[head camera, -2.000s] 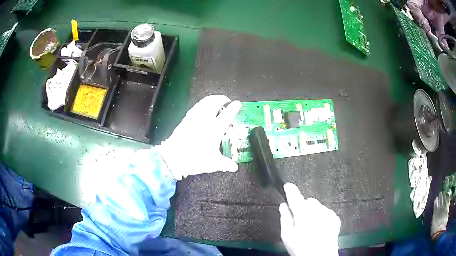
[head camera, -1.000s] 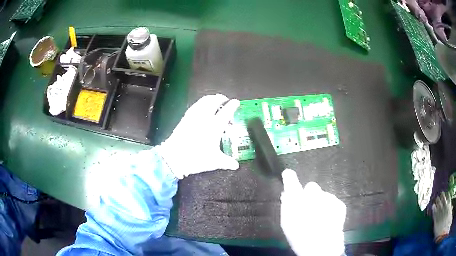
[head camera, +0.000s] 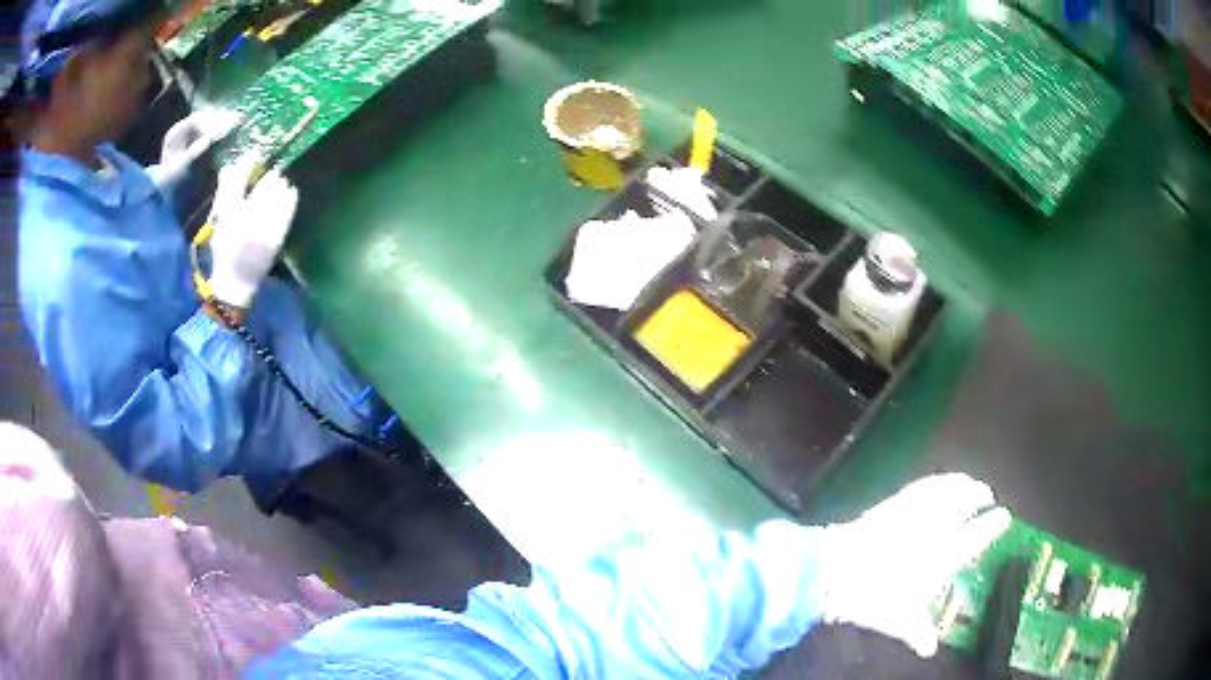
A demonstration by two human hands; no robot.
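Note:
The green circuit board (head camera: 1062,614), with white connectors, lies on the dark foam mat (head camera: 1062,425) at the lower right, partly cut off by the bottom edge. My left hand (head camera: 916,558), in a white glove, grips the board's left end between thumb and fingers. The black brush (head camera: 999,614) shows as a blurred dark shape over the board. My right hand is out of the picture, below its bottom edge.
A black divided tray (head camera: 797,458) holds a white bottle (head camera: 881,295), a yellow sponge (head camera: 693,339) and white cloth (head camera: 631,259). A small pot (head camera: 594,130) stands behind it. A person in a blue smock (head camera: 120,306) works at a large board (head camera: 365,67). Another large board (head camera: 983,93) is at upper right.
The view has swung left, so board, mat and tray now sit further right. A seated person has come into view. My right hand has left the picture. My left hand still grips the board.

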